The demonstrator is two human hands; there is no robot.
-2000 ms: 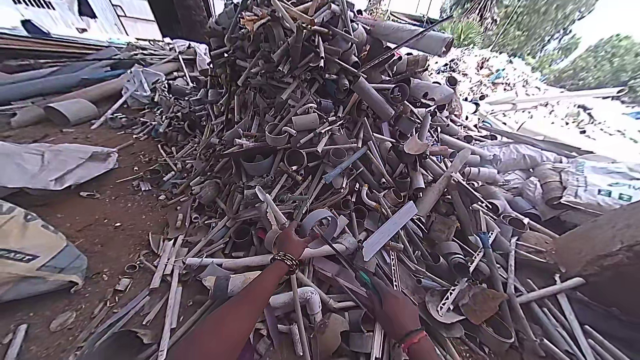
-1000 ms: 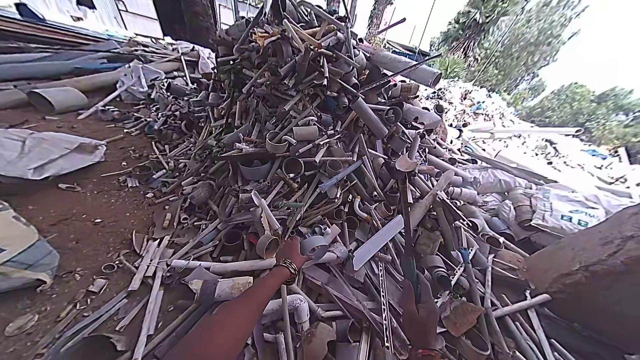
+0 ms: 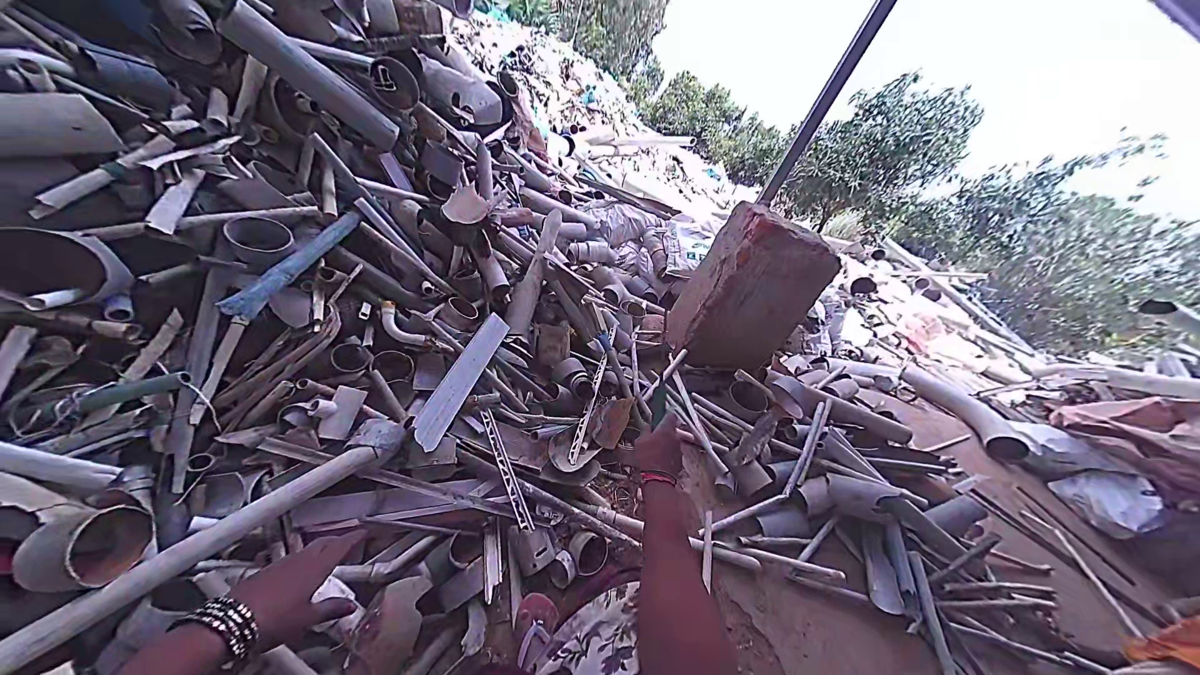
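My left hand (image 3: 295,589), with beaded bracelets at the wrist, is low at the left over the scrap pile. Its thumb and index finger are apart beside a small whitish piece (image 3: 334,592); no firm grip on it shows. A long grey plastic pipe (image 3: 234,532) slants behind this hand. My right hand (image 3: 659,448), with a red band at the wrist, is closed around the green handle (image 3: 659,403) of a tool whose far end is hard to make out among the scraps. Left of it lie a pale flat plastic strip (image 3: 461,382) and a perforated strip (image 3: 507,469).
Heaped plastic pipe pieces (image 3: 309,75) rise at the left. A rough reddish block (image 3: 755,286) with a dark pole (image 3: 830,98) stands beyond my right hand. Loose pipes (image 3: 966,412) and a pale sack (image 3: 1106,487) lie at the right. A sandal (image 3: 536,623) shows at the bottom.
The view has swung to the right. My left hand, earlier at a grey pipe ring, is now away from it with finger and thumb apart. The green-handled tool remains in my right hand.
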